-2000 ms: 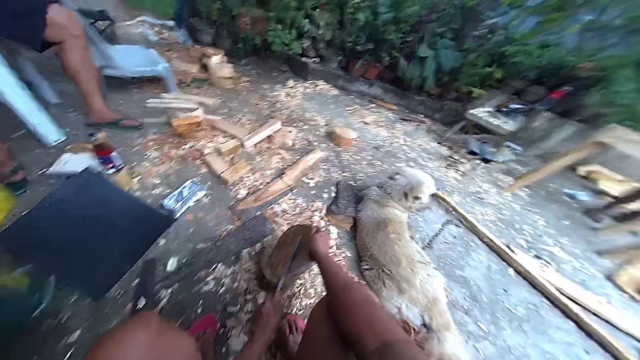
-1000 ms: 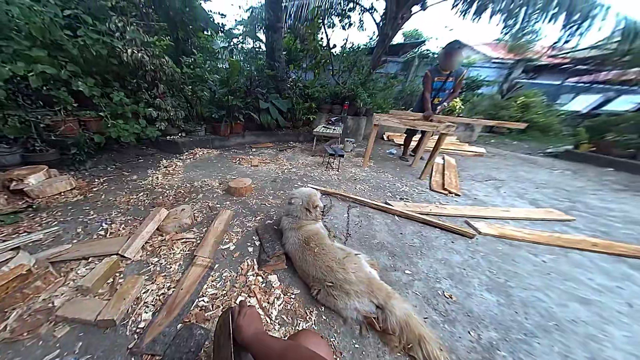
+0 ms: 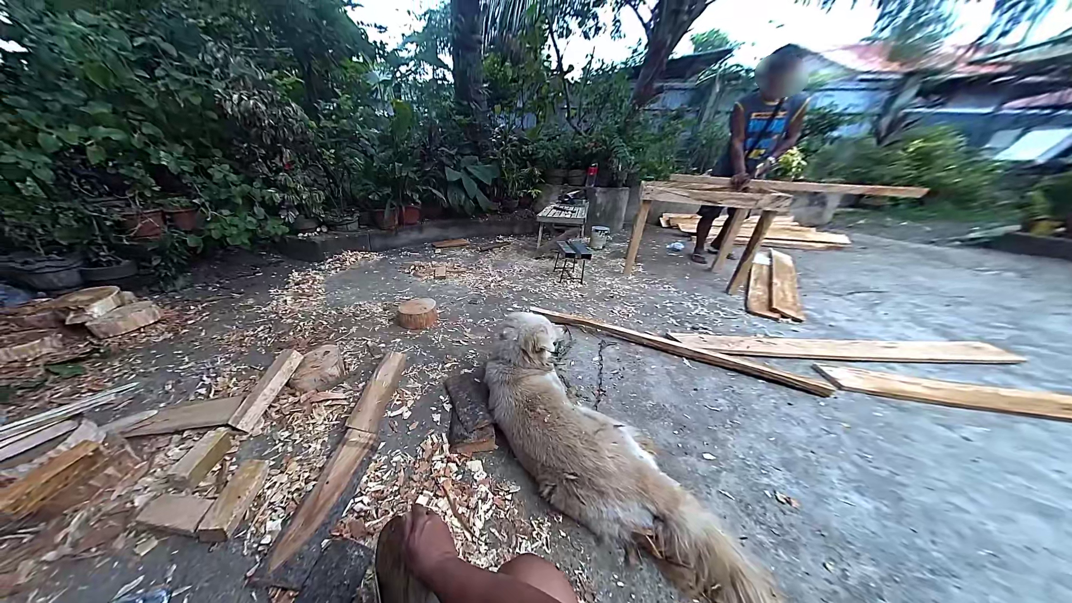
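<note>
My right hand (image 3: 425,540) rests on the edge of a wooden piece (image 3: 394,565) at the bottom of the head view; only part of that piece shows. Its fingers are partly hidden, so the grip is unclear. My left hand is outside the frame. Just to the right, a light-furred dog (image 3: 578,452) lies stretched on the concrete. Left of my hand lie a long tapered piece of wood (image 3: 335,469) and short wooden blocks (image 3: 233,501), among many wood shavings (image 3: 444,486).
A person (image 3: 762,138) stands at a wooden workbench (image 3: 712,197) at the back right. Long boards (image 3: 846,347) lie on the ground at right. A round wood block (image 3: 417,314) stands beyond the dog. Cut wood slabs (image 3: 121,314) are piled at left, below plants.
The view has swung up and to the right since two seconds ago. My left hand, low in the oldest frame, is out of view now.
</note>
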